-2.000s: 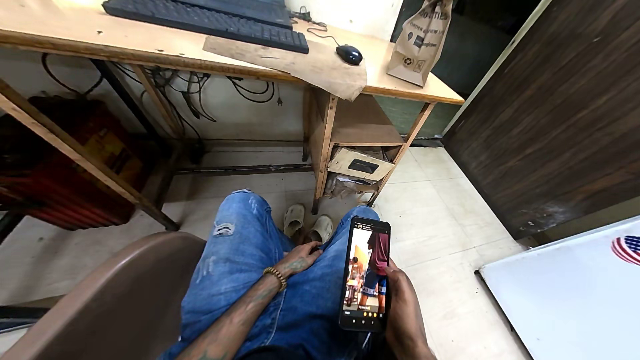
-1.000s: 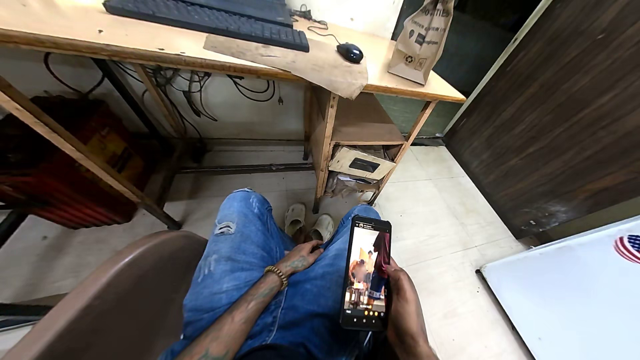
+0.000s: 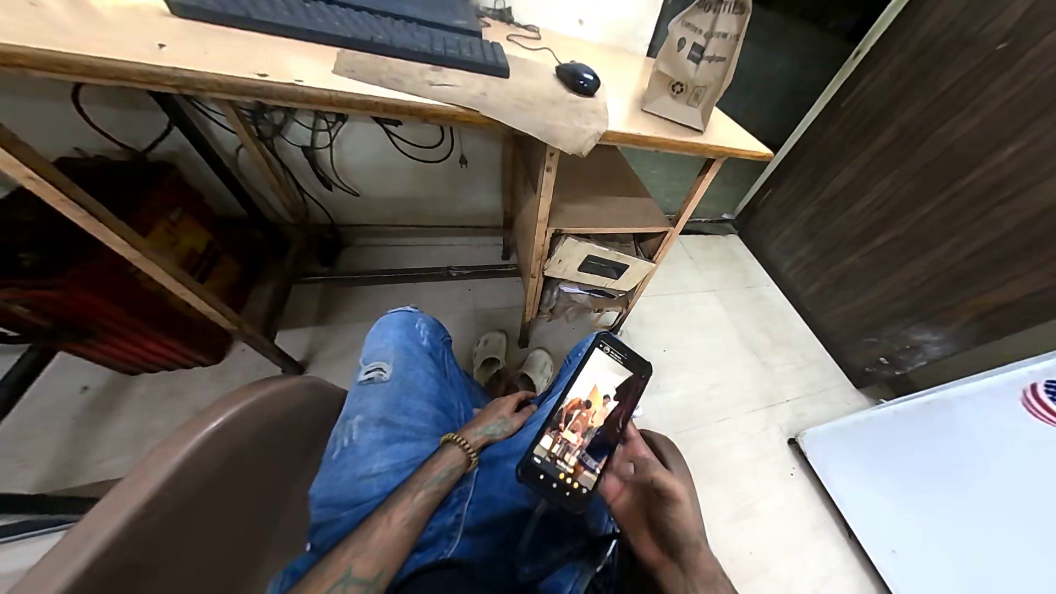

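My right hand (image 3: 648,491) holds a black smartphone (image 3: 584,422) over my right thigh, its lit screen facing up and showing a picture of people. The phone tilts, with its top end leaning to the right. My left hand (image 3: 499,418) rests on my lap in blue ripped jeans (image 3: 396,421), just left of the phone, with a beaded bracelet (image 3: 459,450) on its wrist. No object shows in it; its fingertips lie close to the phone's edge.
A wooden desk (image 3: 99,49) ahead bears a black keyboard (image 3: 355,33), a mouse (image 3: 577,78) and a paper bag (image 3: 697,66). Cables (image 3: 313,148) hang beneath. A brown chair (image 3: 206,487) is around me, a white panel (image 3: 949,470) at right.
The phone in my right hand has tilted clockwise, and the picture on its screen has changed. My left hand stays on my lap.
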